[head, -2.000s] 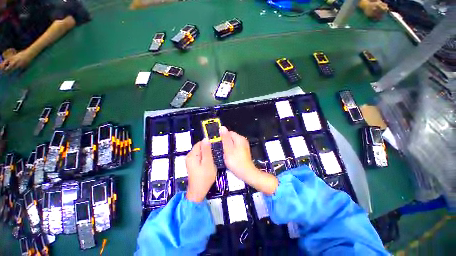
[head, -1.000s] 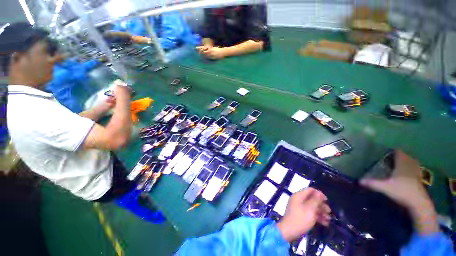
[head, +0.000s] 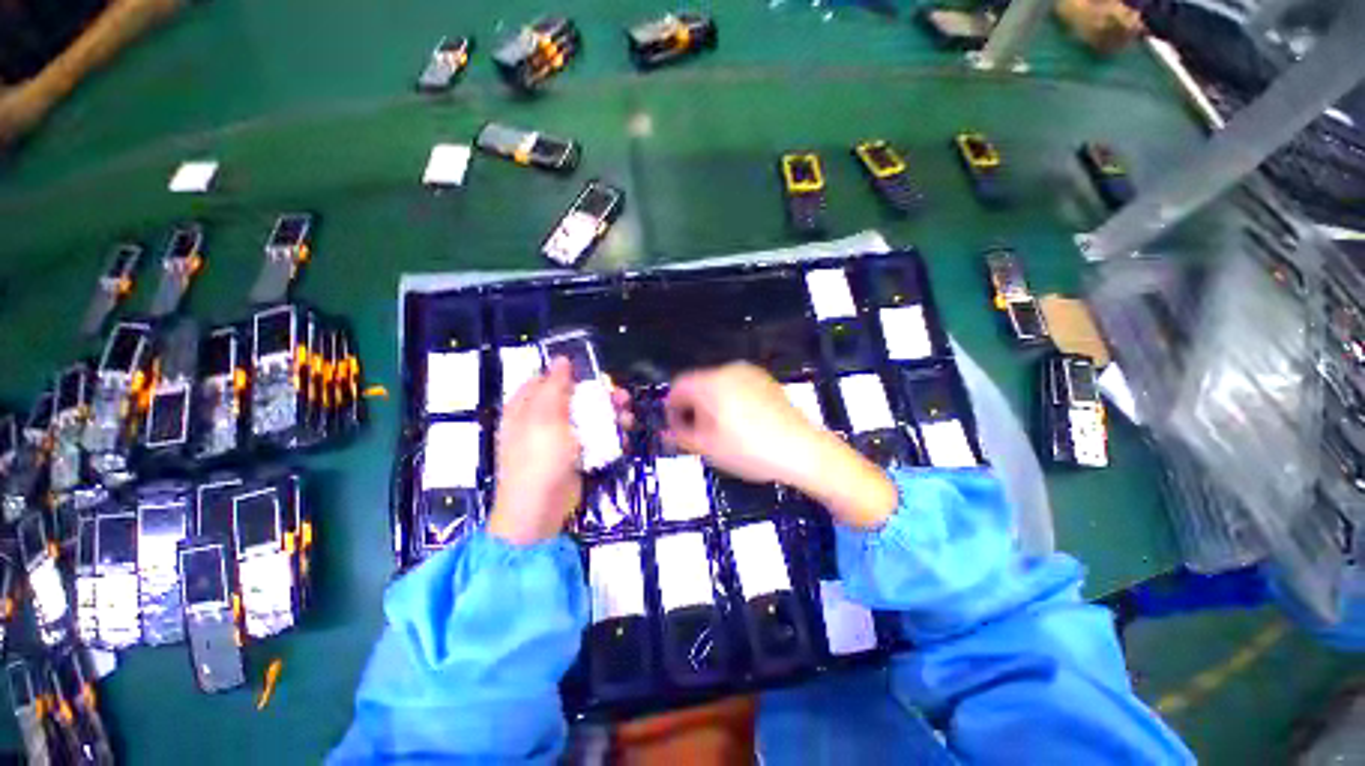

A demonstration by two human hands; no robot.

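My left hand (head: 536,457) holds a phone board assembly (head: 596,422), screen end up and whitish lower part facing me, above the black parts tray (head: 674,299). My right hand (head: 749,434) is just right of it, fingertips drawn together near a small dark shape. Whether they grip anything cannot be told. White-faced flat parts (head: 683,569) lie in many tray pockets. Several yellow-framed phones (head: 802,192) lie in a row beyond the tray.
Dense stacks of phone units (head: 157,561) lie at left, with a small orange strip (head: 268,684). Loose units (head: 584,225) lie beyond the tray. Clear blister trays (head: 1228,374), a metal post (head: 1198,150) and cardboard (head: 1073,329) are at right. Another person's arm (head: 90,68) shows top left.
The view swung left and came back. The yellow-framed phone has left my hands, and the far row shows one more. My left hand now holds a board assembly; one loose unit beyond the tray is gone.
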